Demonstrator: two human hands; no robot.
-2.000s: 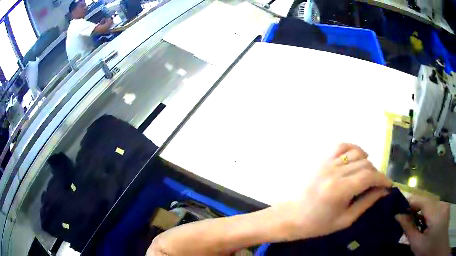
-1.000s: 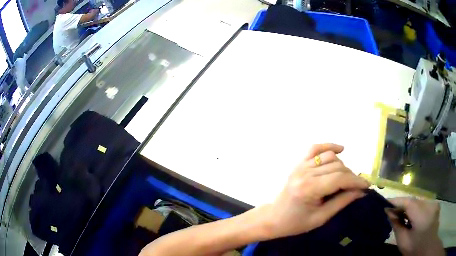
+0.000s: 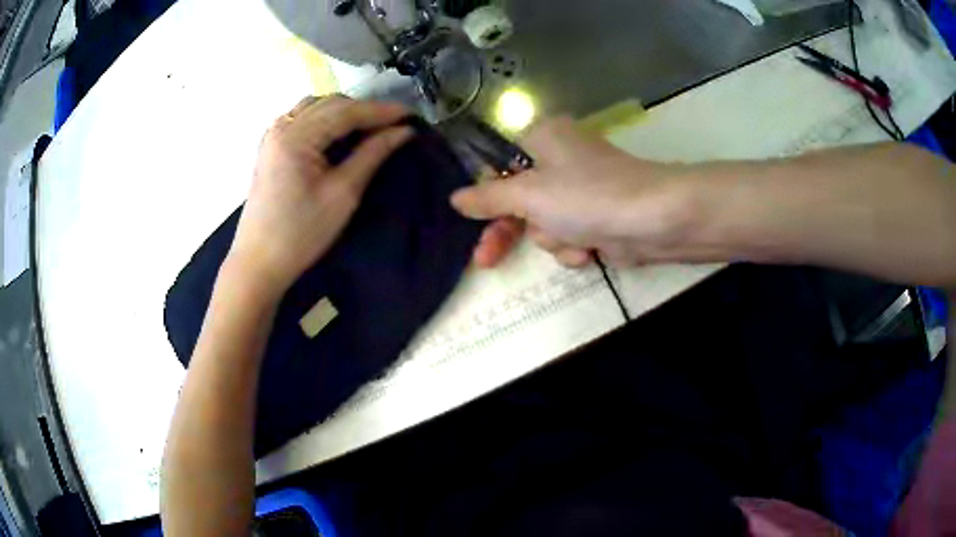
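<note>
A dark navy fabric panel with a pale yellow sticker lies on the white table, its upper end close to the presser foot and needle. My left hand grips the panel's upper left edge between thumb and fingers. My right hand is at the panel's upper right edge, with dark thread snips in its palm, blades toward the needle. A black cord hangs below this hand. Whether its fingers also touch the fabric is hard to tell.
The machine head is above the hands, with a lamp spot beside the needle. Yellow tape edges the grey bed. Red-handled snips lie at the right. A printed ruler runs along the front edge. Part of a blue crate shows below.
The view has swung right and down to the machine. Both hands and the panel have moved from the table's front edge to beside the needle, and the panel now lies on the table.
</note>
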